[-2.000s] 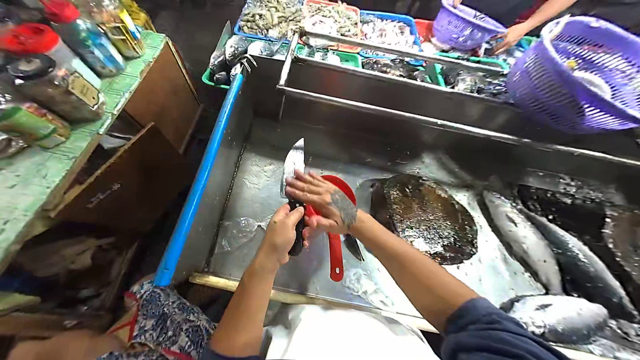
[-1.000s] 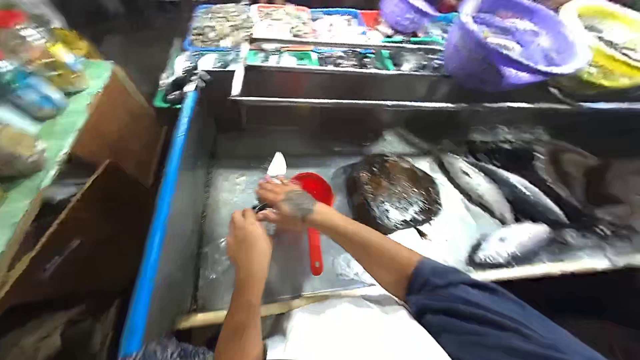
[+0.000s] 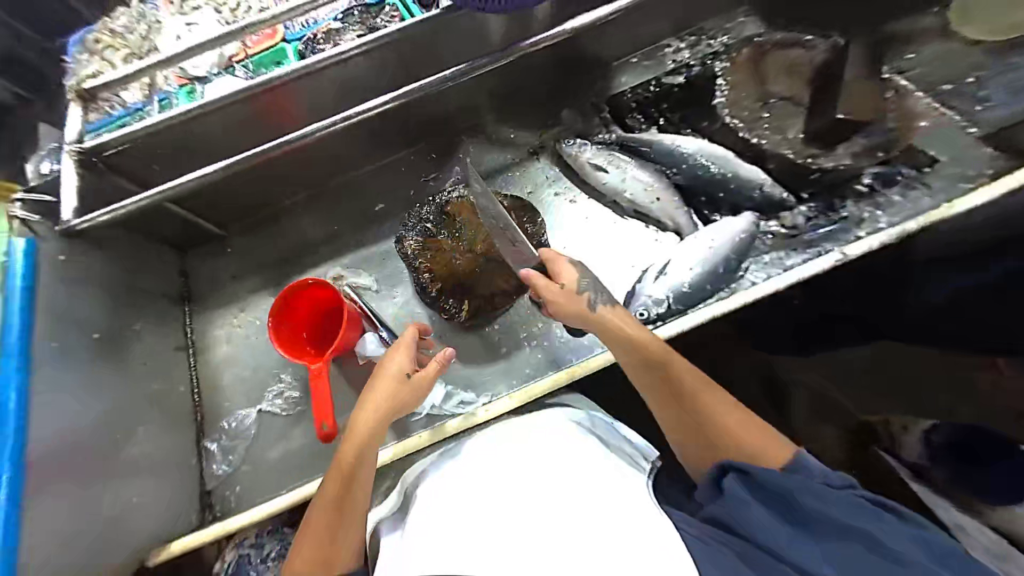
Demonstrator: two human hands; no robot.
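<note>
My right hand (image 3: 570, 294) grips the dark handle of a large kitchen knife (image 3: 502, 220), whose blade points up and away over a round, dark wooden chopping block (image 3: 462, 260). My left hand (image 3: 404, 374) is empty with its fingers apart, between the block and a red plastic dipper (image 3: 308, 320). Beside the dipper lies a slim metal tool (image 3: 370, 314), perhaps another knife, its far end on a pale scrap. Three whole silvery fish lie right of the block: one nearest me (image 3: 698, 268), one in the middle (image 3: 628, 186) and one behind (image 3: 708, 166).
The stainless steel trough has a pale front edge (image 3: 496, 406) and a raised steel rail (image 3: 352, 116) behind. Crumpled clear plastic (image 3: 240, 432) lies at the left, by a blue pipe (image 3: 14, 384). Trays of seafood (image 3: 120, 48) stand beyond. Wet, dark chunks (image 3: 788, 100) lie at the back right.
My hands, together beside the dipper before, are now apart. The right hand has moved right with the knife, to the chopping block. The view has swung to the right.
</note>
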